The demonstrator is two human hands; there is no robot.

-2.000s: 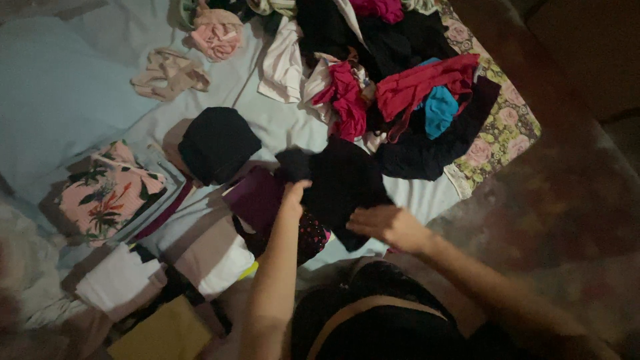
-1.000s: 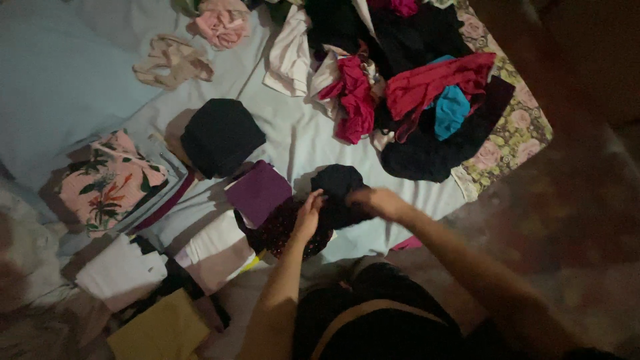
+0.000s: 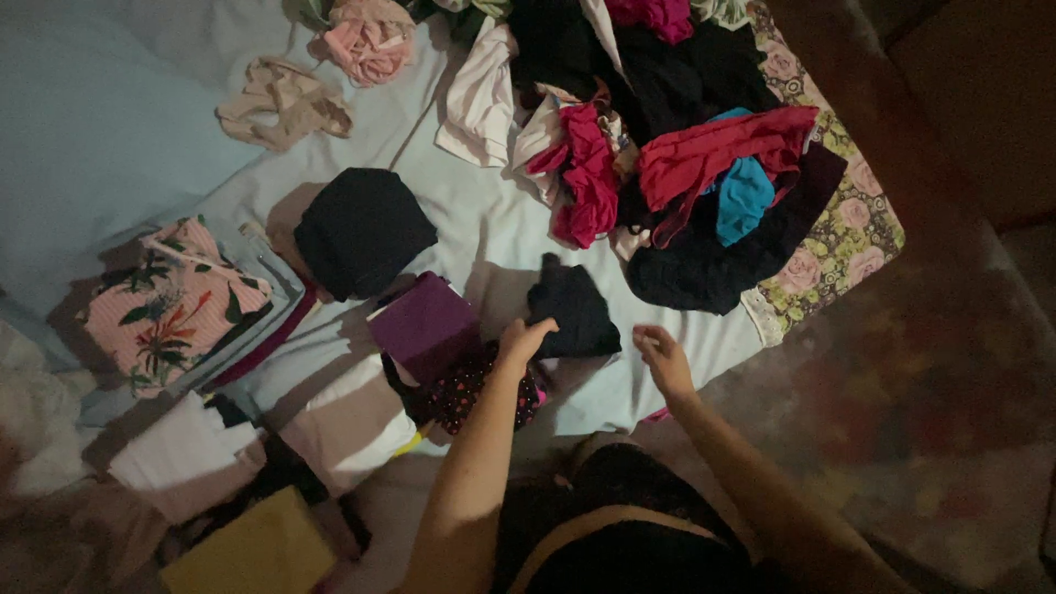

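My left hand [image 3: 528,342] grips the lower left edge of a small black folded garment [image 3: 575,309] on the pale blue bedsheet. Just right of the garment, my right hand [image 3: 660,355] is apart from it, with its fingers partly bent and nothing in them. A purple folded cloth [image 3: 425,324] lies left of my left hand. Below it, partly behind my left forearm, is a dark dotted garment [image 3: 462,392]. A larger black folded garment [image 3: 363,231] rests farther up and left.
A loose heap with a red garment [image 3: 726,153], a blue cloth [image 3: 744,200] and a magenta garment [image 3: 590,173] lies upper right, by the floral mattress edge [image 3: 862,206]. At left are a pink floral stack [image 3: 177,309], white folded cloths [image 3: 190,454] and a yellow folded cloth [image 3: 252,549].
My right hand has let go of the black garment and moved off to its right. The garment, bunched between both hands a second ago, now lies flatter, with my left hand still on it.
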